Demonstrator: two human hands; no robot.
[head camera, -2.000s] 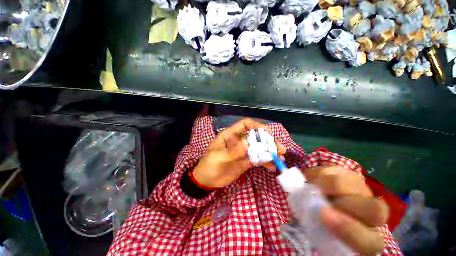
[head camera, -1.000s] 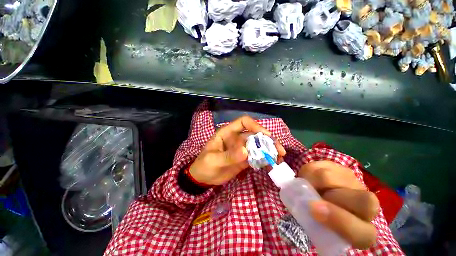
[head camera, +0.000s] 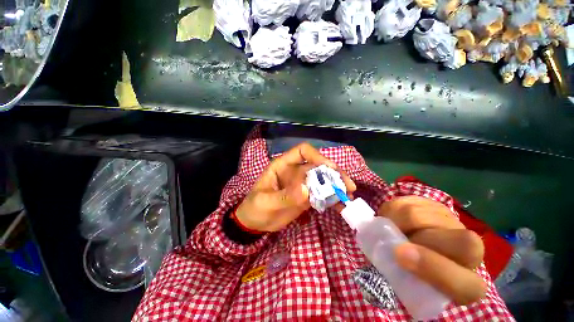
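My left hand holds a small white ruffled piece in its fingertips above my lap. The piece has a dark slot on its upper side. My right hand grips a translucent white squeeze bottle, tilted with its blue nozzle tip at the piece's right side. Whether the tip touches the piece is hard to tell. A dark-and-white patterned thing shows below the bottle; how it is held is hidden. More white ruffled pieces stand in rows on the dark bench.
Tan-ended pieces and a brass-coloured tube lie at the bench's right. A shiny bowl is cut off at upper left. Pale yellow tape scraps stick to the bench. A black crate with clear plastic bags is at left.
The bottle has moved slightly from where it was, and its nozzle has shifted from the piece's lower right edge to its upper right side. The left hand still holds the piece, turned a little.
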